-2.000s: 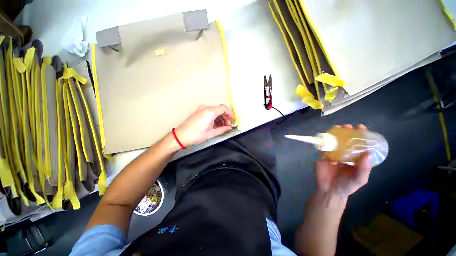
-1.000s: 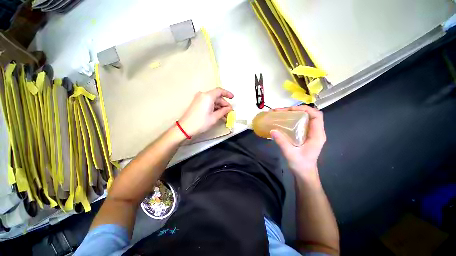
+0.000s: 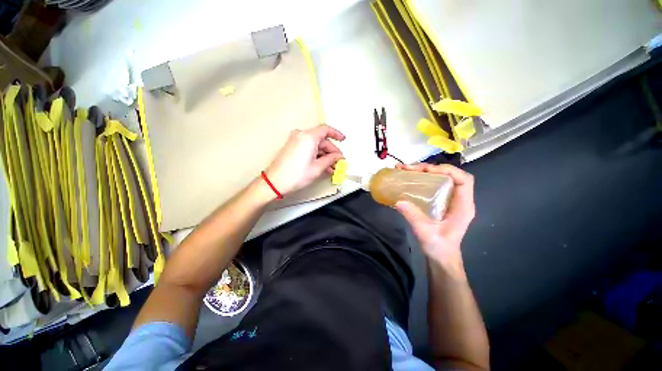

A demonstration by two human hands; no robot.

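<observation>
A beige-grey bag body point(image 3: 225, 138) lies flat on the table, with yellow edge binding point(image 3: 144, 152) down both sides and two grey tabs point(image 3: 269, 41) at its top edge. My left hand point(image 3: 305, 161) is at its near right corner, thumb and fingertips at the short yellow binding tape end point(image 3: 339, 172). Whether they pinch it is hard to tell. My right hand point(image 3: 448, 217) holds the glue bottle point(image 3: 412, 190) on its side, amber glue inside, its pale nozzle pointing left at the tape end.
Red-handled thread snips point(image 3: 380, 135) lie right of the bag body. A fanned left stack of bag bodies point(image 3: 72, 196) and a right stack of bag bodies point(image 3: 537, 51) flank it. A crumpled white rag point(image 3: 125, 85) lies behind. A waste bin point(image 3: 229, 291) stands below the table edge.
My right hand has brought the glue bottle left from over the floor to the panel corner. The yellow tape end now shows raised by my left fingertips. In the last second little has moved.
</observation>
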